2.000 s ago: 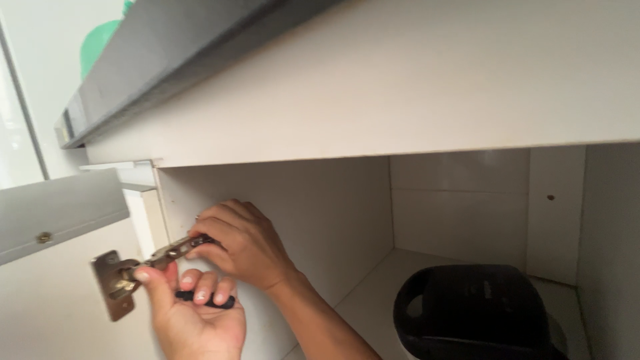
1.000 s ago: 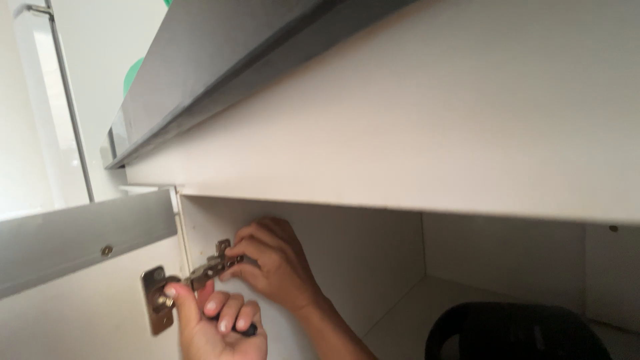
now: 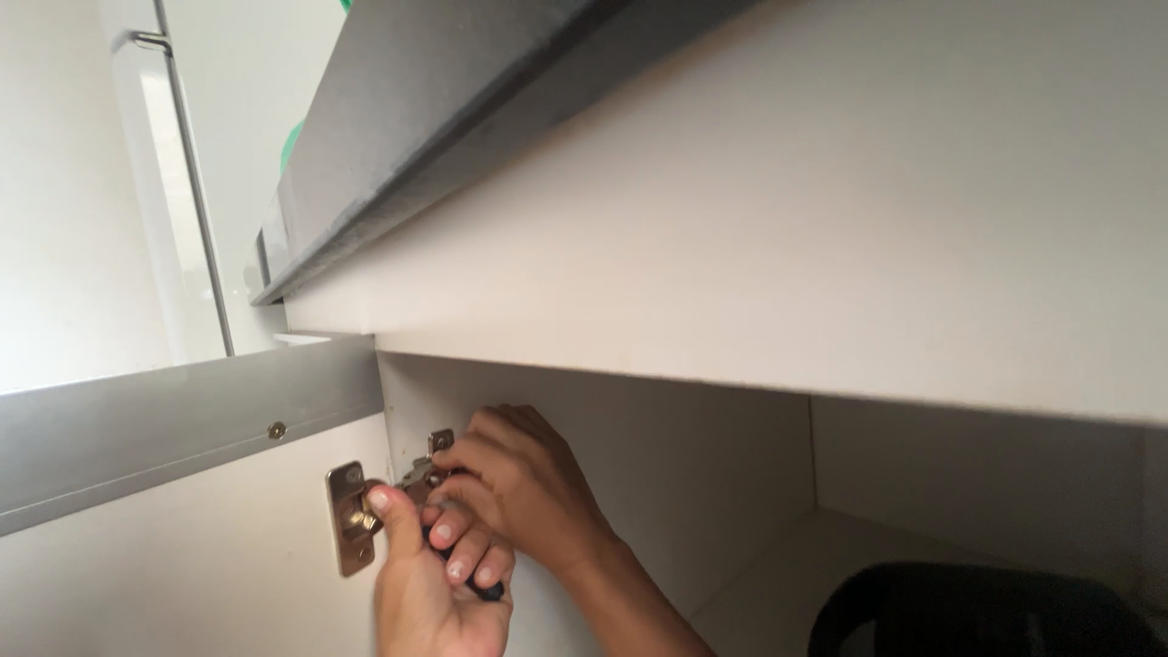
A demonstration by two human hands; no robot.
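A metal concealed hinge joins the cabinet door and the side wall; its cup plate is on the door's inner face. My left hand is palm up, its thumb against the hinge beside the cup. Its curled fingers hold a black-handled tool, whose tip I cannot see. My right hand reaches in from the lower right and pinches the hinge arm at the cabinet's inner wall. A metal mounting plate shows just above its fingertips, partly covered.
The open white door with a grey metal edge strip stands at the left. A grey countertop edge and a white panel overhang the cabinet. A black object sits inside at the lower right.
The hinge's cup plate and the door now appear closer to the cabinet's front edge. Both hands stay at the hinge. The view has shifted, and the black object sits lower in it.
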